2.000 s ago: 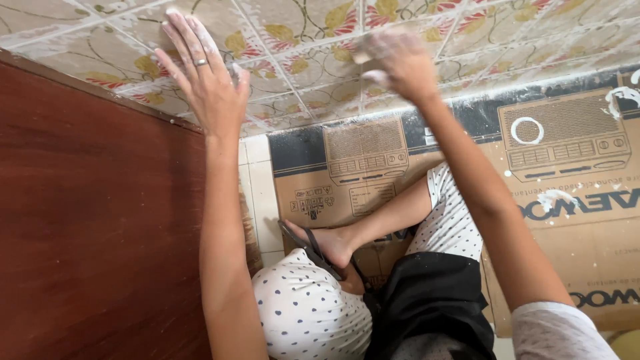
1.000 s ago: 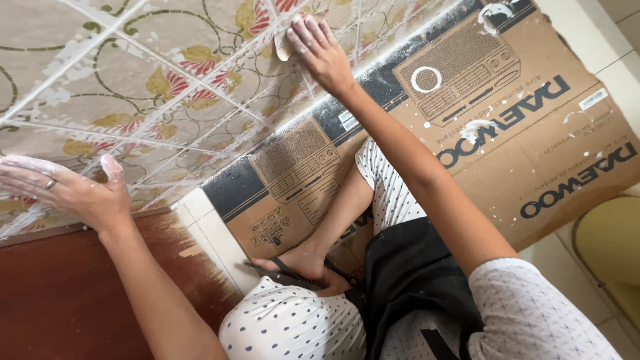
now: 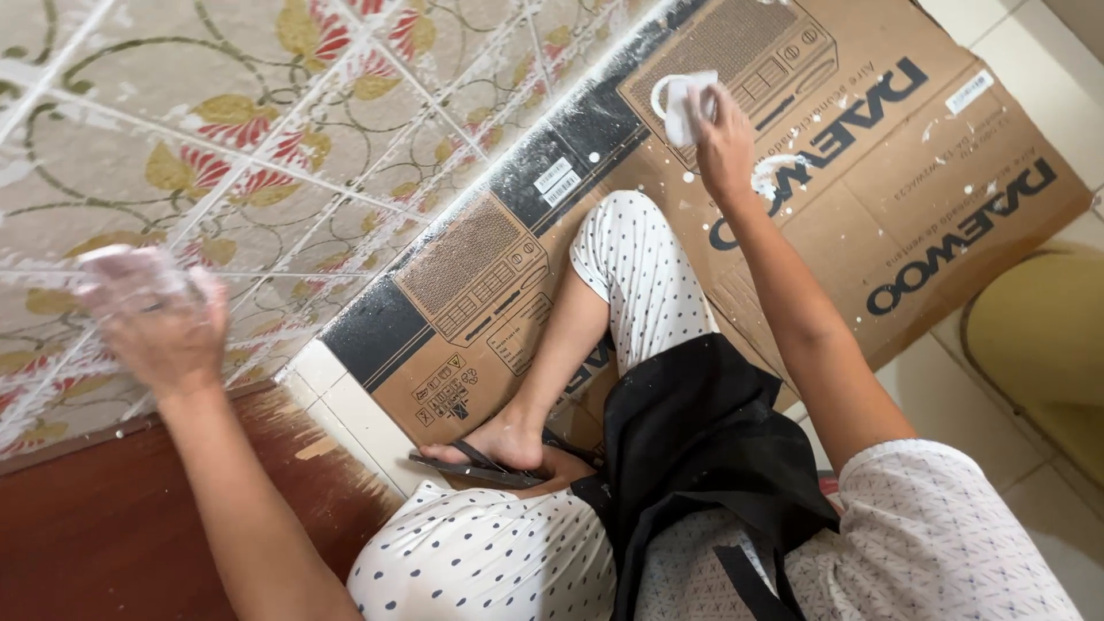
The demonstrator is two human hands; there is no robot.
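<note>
At the left, my left hand (image 3: 159, 323), blurred and coated with white residue, is at the patterned wall tiles (image 3: 250, 164); whether it touches them or holds anything I cannot tell. My right hand (image 3: 724, 147) is raised over the flattened cardboard box (image 3: 940, 164) and grips a small whitish pad (image 3: 690, 108), whose exact kind is unclear. White powder and smears lie on the tiles, their joints, and the cardboard's dark edge.
Below the tiles at lower left is a reddish-brown wooden panel (image 3: 103, 517) with a frayed edge. My sandalled foot (image 3: 509, 440) rests by the cardboard. White floor tiles (image 3: 345, 397) show beside it. A yellow-green rounded object (image 3: 1035, 336) stands at the right.
My right hand has moved off the wall tiles to over the cardboard. My left hand, spread at the tiles earlier, is now blurred. The view has turned.
</note>
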